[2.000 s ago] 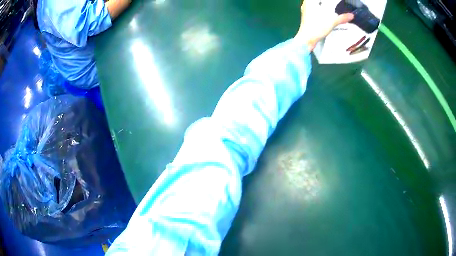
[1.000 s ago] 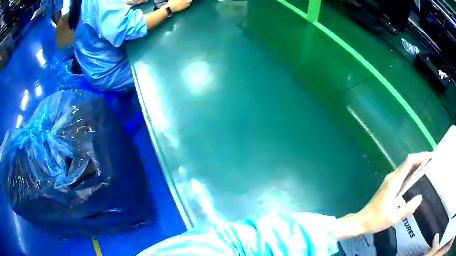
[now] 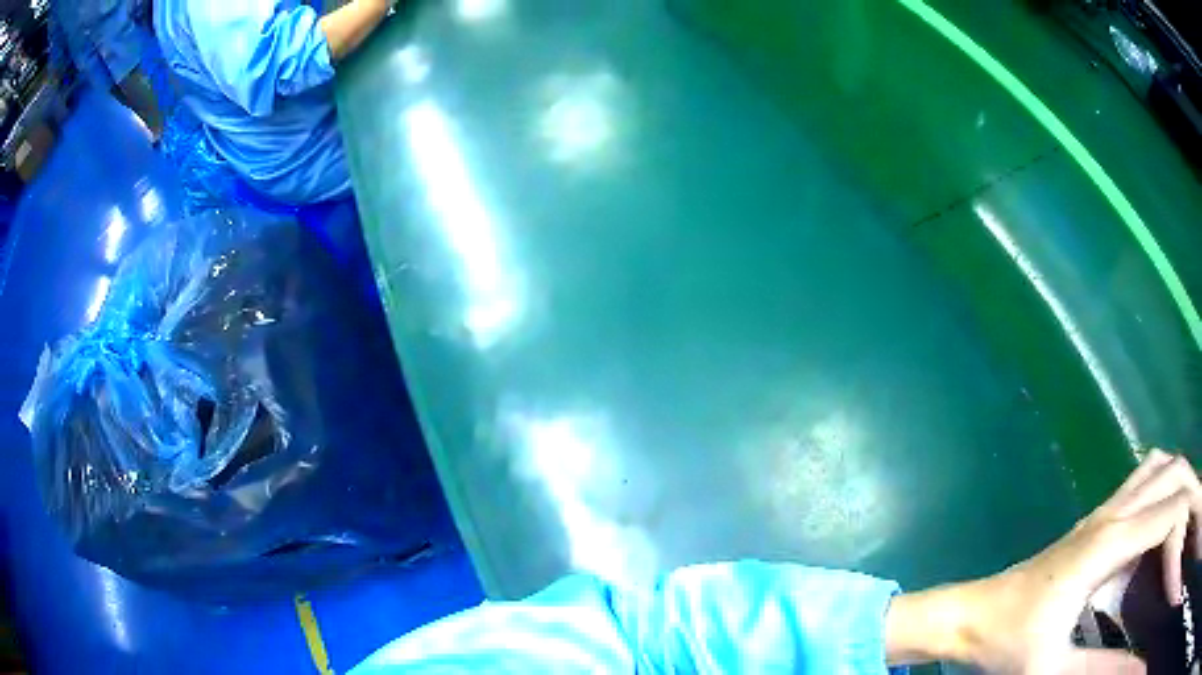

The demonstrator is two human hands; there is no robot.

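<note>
My left hand [image 3: 1087,574] reaches in at the lower right, in a light blue sleeve [image 3: 738,620]. Its fingers are bent over a product carton [image 3: 1153,607], of which only a dark part and a little white show between the fingers and at the right edge of the picture. Most of the carton is hidden by the hand or cut off. My right hand is not in view.
A glossy green bench [image 3: 686,317] spans the middle, with a pale green line [image 3: 1055,125] at right. A knotted translucent blue bag [image 3: 185,409] with dark contents lies on the blue floor at left. A person in light blue [image 3: 257,92] is at the bench's upper left.
My left hand first moved with the carton from the top right to the lower right. Since then the carton and the fingers seen beside it have mostly left the picture.
</note>
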